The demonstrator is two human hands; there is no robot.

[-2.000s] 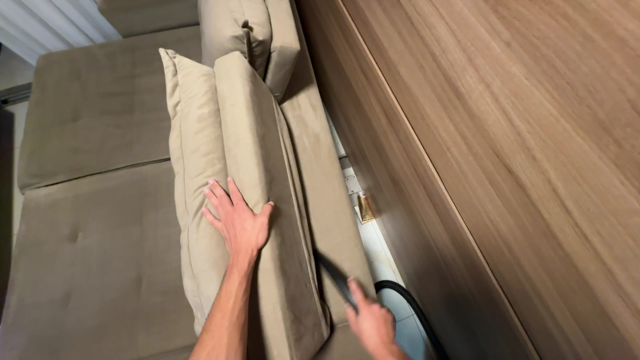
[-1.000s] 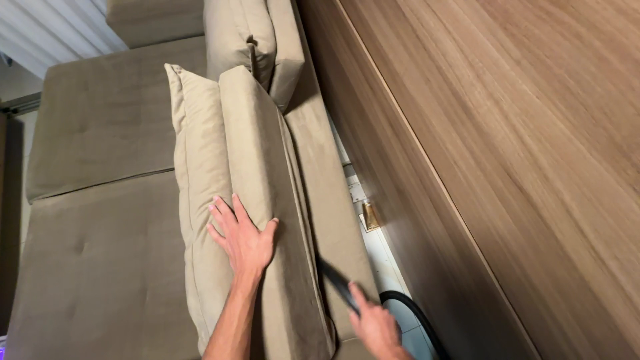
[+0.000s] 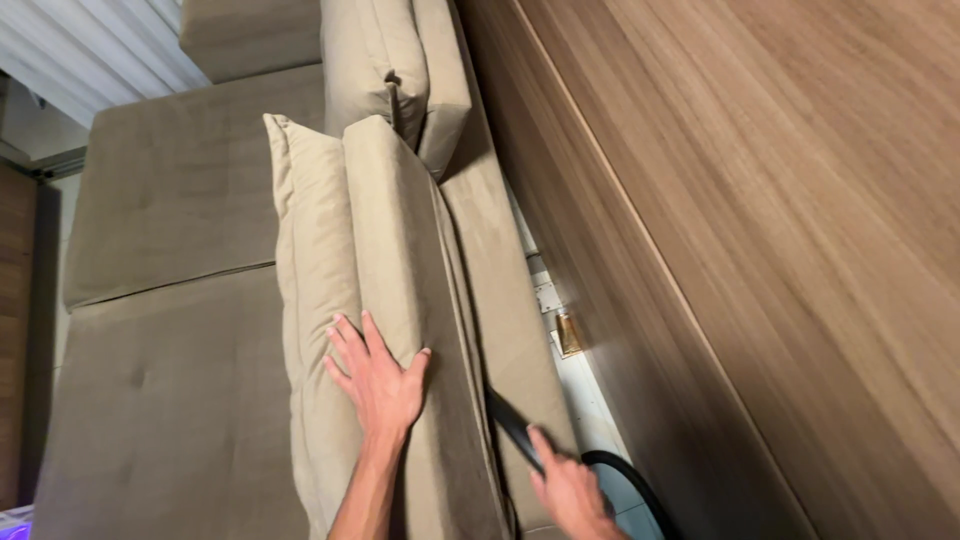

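My left hand (image 3: 384, 386) lies with spread fingers on the top edge of a beige sofa back cushion (image 3: 386, 225). In my right hand (image 3: 571, 487) is a black vacuum cleaner wand (image 3: 514, 427). Its far end goes into the gap between the back cushion and the sofa's back frame (image 3: 510, 300), where the tip is hidden. A black hose (image 3: 634, 480) curves behind my right hand toward the floor.
A second back cushion (image 3: 367, 67) stands farther along the sofa. Brown seat cushions (image 3: 172, 390) spread at left. Close on the right runs a wood-grain panel (image 3: 712, 225), with a narrow strip of tiled floor (image 3: 589, 397) and a gold-coloured bracket (image 3: 568, 334) beside it. A white curtain (image 3: 97, 52) hangs at upper left.
Both hands keep nearly the same places on the cushion and the wand. The view has shifted slightly, showing more at the left.
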